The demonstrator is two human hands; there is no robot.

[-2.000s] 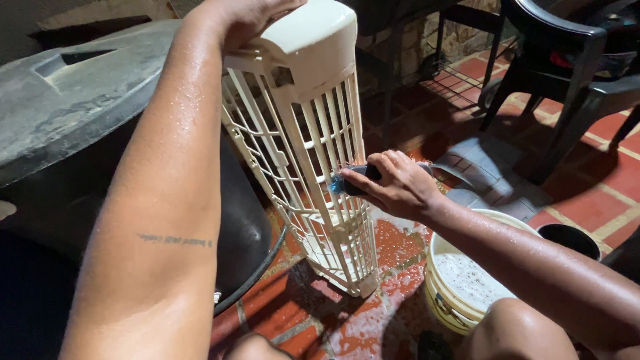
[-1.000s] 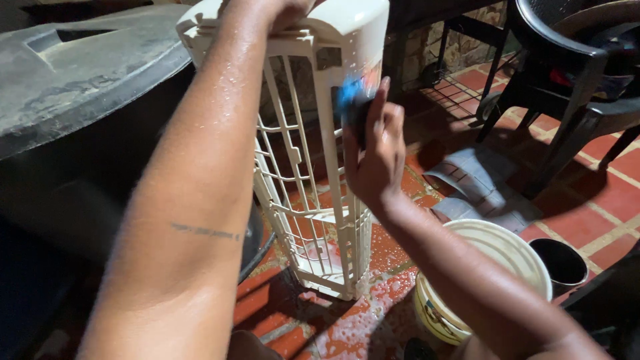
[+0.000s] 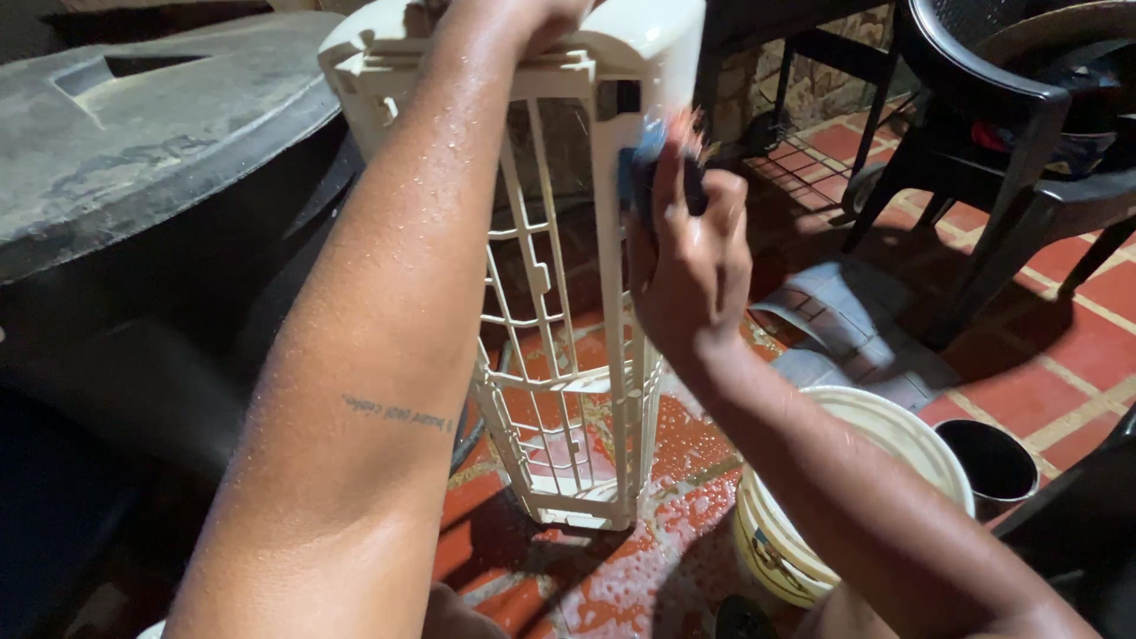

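A tall cream plastic slatted housing, like a tower fan's shell [image 3: 612,266], stands upright on the wet tiled floor, its open side turned toward me. At its top edge, my left hand [image 3: 541,22] holds it; the fingers are mostly cut off by the frame. My right hand [image 3: 697,231] grips a dark-backed scrub brush [image 3: 688,182] with blue and reddish bristles, blurred, against the housing's upper right side. Under my right forearm is a cream plastic bucket [image 3: 941,444], its contents mostly hidden.
A big black lidded bin [image 3: 222,142] fills the left side. Black plastic chairs [image 3: 1029,169] stand at the upper right. Grey cloth or paper [image 3: 852,328] lies on the red tiles, and a dark round container [image 3: 985,457] sits beside the bucket. Suds wet the floor [image 3: 657,568].
My right hand has moved the brush from the middle slats up to the solid upper side. The housing has been turned, so its open side now faces me more.
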